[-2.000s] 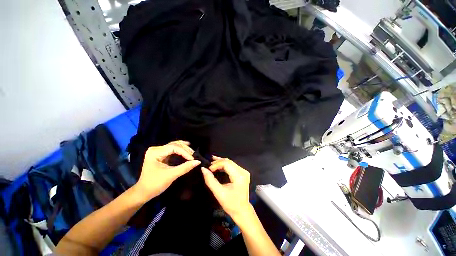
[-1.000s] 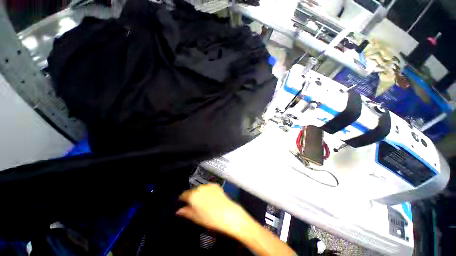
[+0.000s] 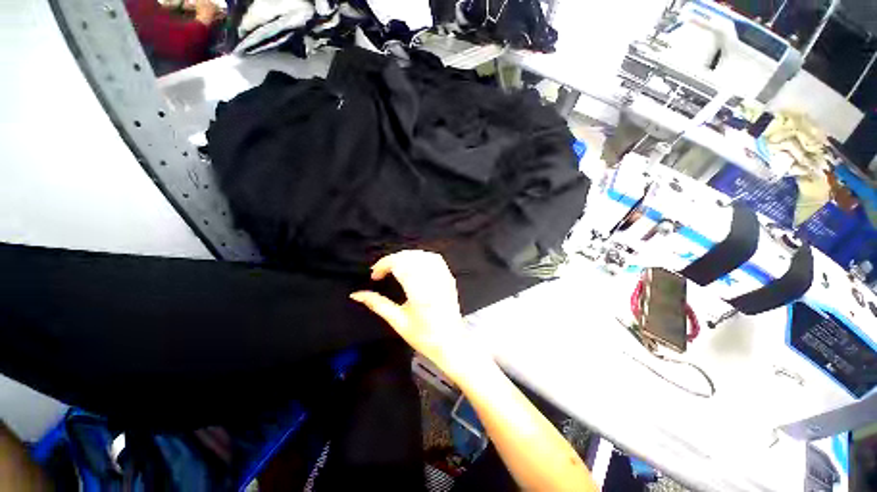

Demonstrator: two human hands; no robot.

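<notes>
The black garment (image 3: 385, 183) lies heaped in front of me, left of the sewing machine (image 3: 673, 216). A long flat panel of the black cloth (image 3: 173, 332) stretches to the left edge of the picture. My right hand (image 3: 423, 300) is over the cloth near the middle, with thumb and fingertips apart and no cloth visibly pinched. My left hand is out of view; only a blurred bit of skin shows at the lower left edge. The presser foot area is small and partly hidden by the machine head.
A dark brown block-like item (image 3: 665, 307) with a red loop (image 3: 637, 300) lies on the bed beneath the arm, beside a thin cord (image 3: 685, 380). A perforated grey rail (image 3: 144, 135) stands left. A blue crate with garments is below left. A person's red sleeve (image 3: 173, 34) shows at the back.
My two hands were together pinching cloth; now only my right is visible, higher than one second ago. The black panel has been drawn out to the left. The view has turned rightward.
</notes>
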